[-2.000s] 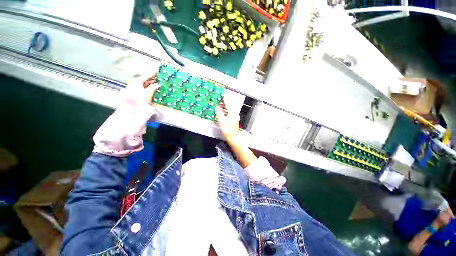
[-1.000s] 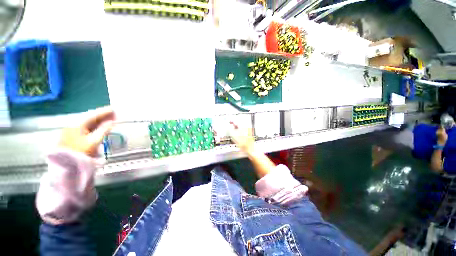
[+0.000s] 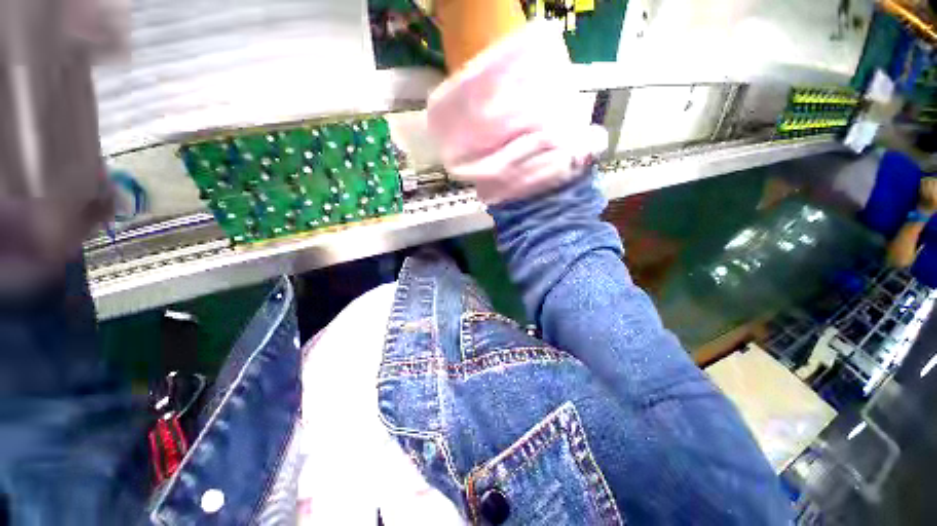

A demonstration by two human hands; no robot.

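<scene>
A green PCB panel [image 3: 298, 177] lies on the conveyor rail [image 3: 442, 205] in front of me, with many small pale-topped parts standing on it. Neither hand touches it. My right arm reaches up past the panel's right side; only the wrist and part of my right hand [image 3: 479, 29] show at the top edge, and the fingers are cut off. My left arm is a strong blur at the left edge; its hand cannot be made out. A few yellow-black transformers [image 3: 575, 8] show at the top on the green mat [image 3: 598, 39].
A blue loop [image 3: 127, 195] lies left of the panel. Another green board with yellow rows [image 3: 817, 111] sits far right on the rail. A person's blue sleeve [image 3: 892, 195] is at the right edge. A wire rack [image 3: 873, 334] and a cardboard box [image 3: 771, 403] stand below right.
Both hands first held the panel's ends, then let go. Both arms have since moved up towards the top of the view. The panel stays on the rail.
</scene>
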